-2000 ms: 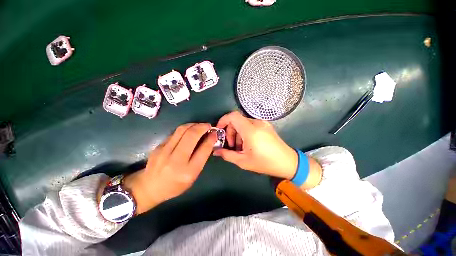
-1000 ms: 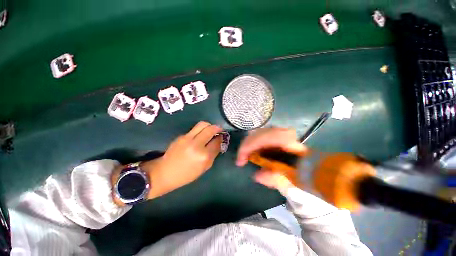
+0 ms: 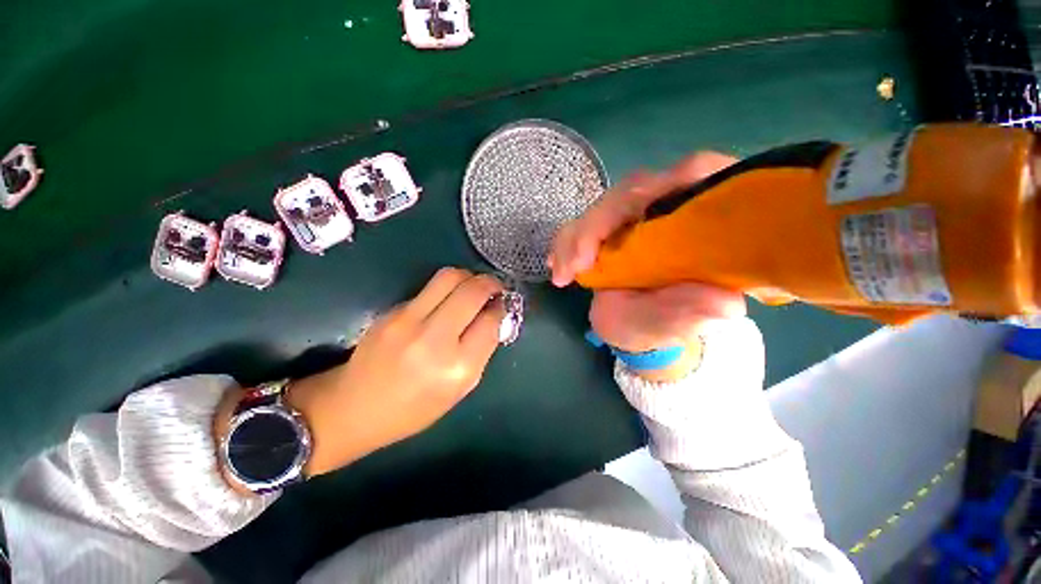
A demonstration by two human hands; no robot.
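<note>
My left hand [image 3: 417, 348] holds a small watch housing [image 3: 510, 317] between its fingertips, above the dark green mat. My right hand [image 3: 639, 268] grips the orange electric screwdriver [image 3: 776, 234] near its front end. The screwdriver lies nearly level, its body with white labels reaching to the right edge. Its front end points left towards the held housing; I cannot make out whether the bit touches it. The round silver-grey screw tray [image 3: 533, 196] is just beyond my hands, its right rim partly behind my right fingers.
Four white-pink housings [image 3: 312, 213] stand in a row on the mat at left. More housings [image 3: 436, 21] are on the lighter green strip beyond. A black gridded tray [image 3: 991, 57] is at the top right. A grey floor with a yellow dashed line [image 3: 902, 508] shows at lower right.
My right hand has let go of the housing and taken hold of the screwdriver, which has swung up in front of me. My left hand keeps the housing. Housings on the far strip have shifted left.
</note>
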